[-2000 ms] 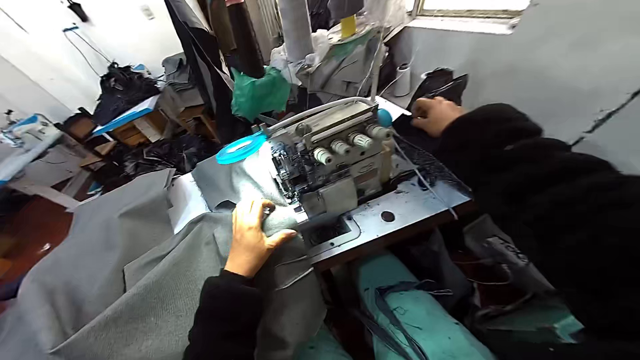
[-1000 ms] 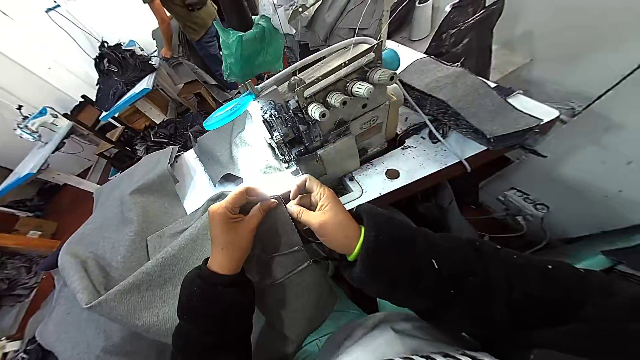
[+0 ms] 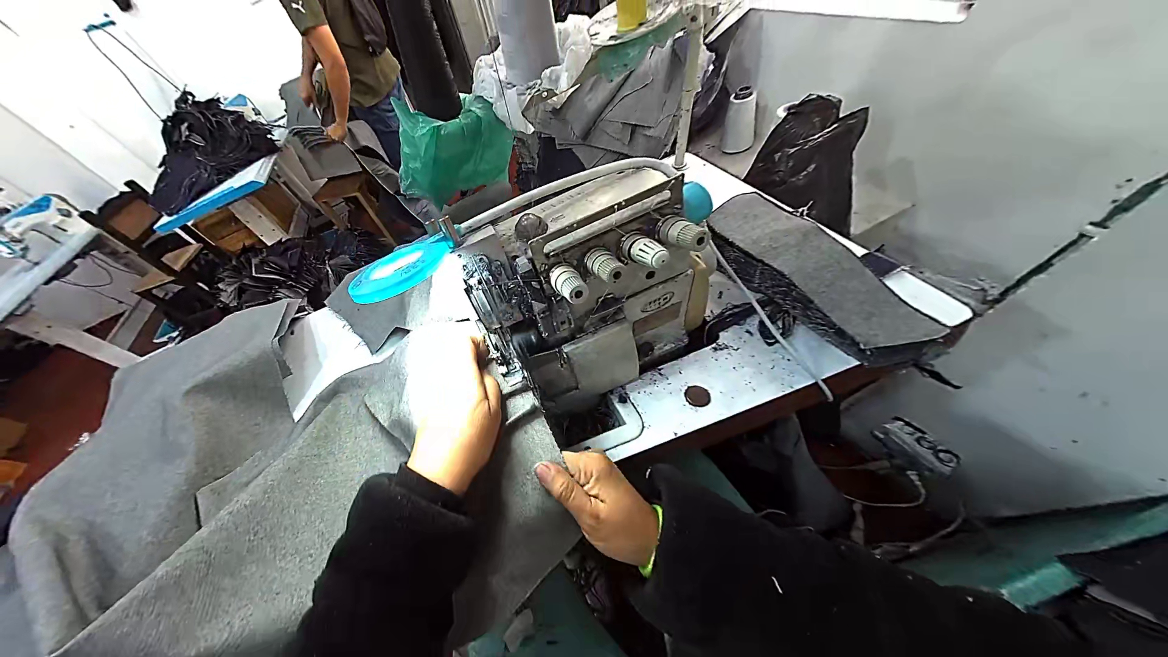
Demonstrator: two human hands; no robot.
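Note:
An overlock sewing machine point(image 3: 602, 283) with a row of tension dials sits on a white table. Gray fabric point(image 3: 274, 493) spreads from its needle area down over the left side and my lap. Flat on the fabric beside the presser foot rests my left hand point(image 3: 456, 401), partly washed out by the machine's bright light. My right hand point(image 3: 602, 506) pinches the fabric's edge between thumb and fingers, just below the table's front edge. A blue ring-shaped lamp or dish point(image 3: 400, 271) is at the machine's left end.
A stack of gray cut pieces point(image 3: 821, 274) lies right of the machine, near a black plastic bag point(image 3: 808, 160) and a thread cone point(image 3: 739, 120). A green bag point(image 3: 454, 151) hangs behind. Another person point(image 3: 351, 73) stands at the back left, handling fabric by a side table point(image 3: 219, 193).
My hands, together on the fabric a second ago, are now apart: the left beside the presser foot, the right lower along the edge. Two seconds ago the right was behind the machine's right end.

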